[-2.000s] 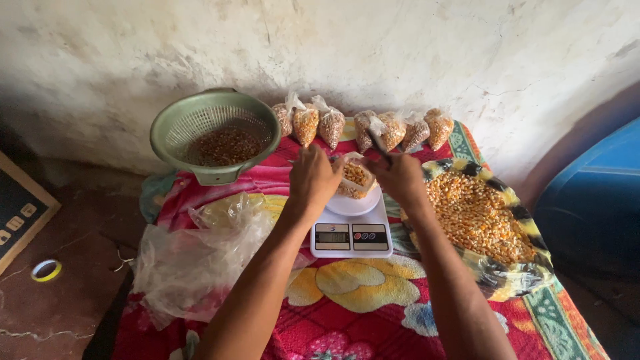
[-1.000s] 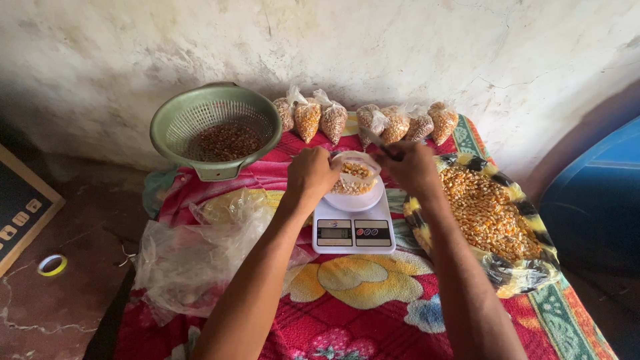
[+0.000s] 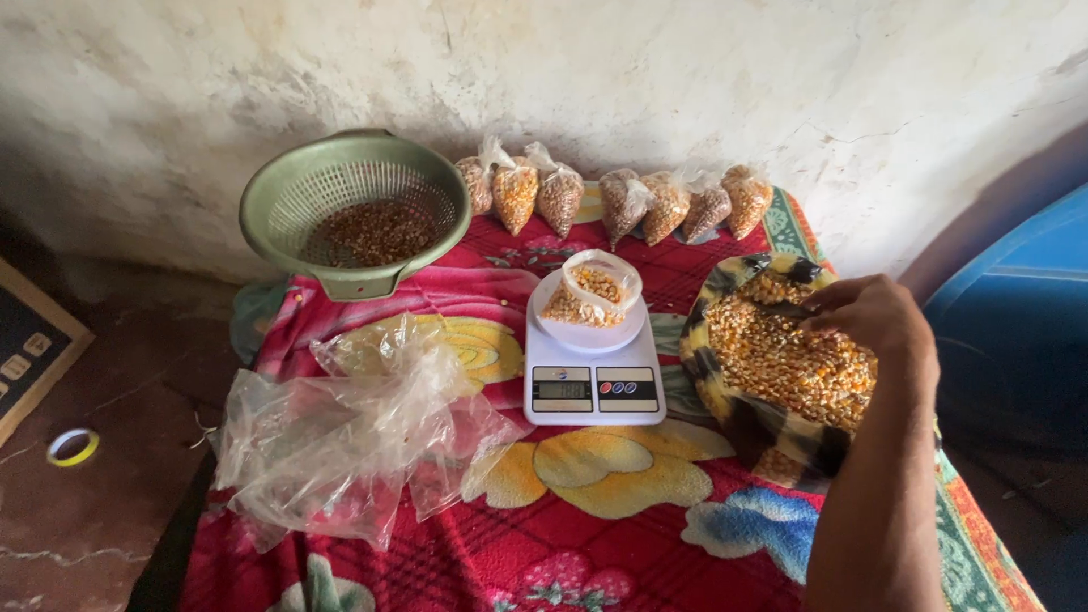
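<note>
My right hand [image 3: 867, 314] is over the corn kernels [image 3: 790, 365] in a black-and-yellow patterned bag at the right, its fingers closed on a spoon that is mostly hidden by the hand and kernels. A white digital kitchen scale [image 3: 595, 387] stands mid-table with its display lit. On its round plate rests an open clear plastic bag of corn [image 3: 591, 293], its mouth spread and upright. My left hand is out of view. Loose clear plastic bags [image 3: 357, 433] lie left of the scale.
A green colander [image 3: 353, 204] with brown kernels stands at the back left. Several tied bags of kernels [image 3: 514, 195] line the wall. A floral blanket [image 3: 595, 527] covers the table. A tape roll [image 3: 73, 447] lies on the floor; a blue object [image 3: 1020, 314] stands at right.
Both hands were at the bag on the scale. My left hand has gone out of view, and my right hand has moved right, from the scale to the kernels in the patterned bag.
</note>
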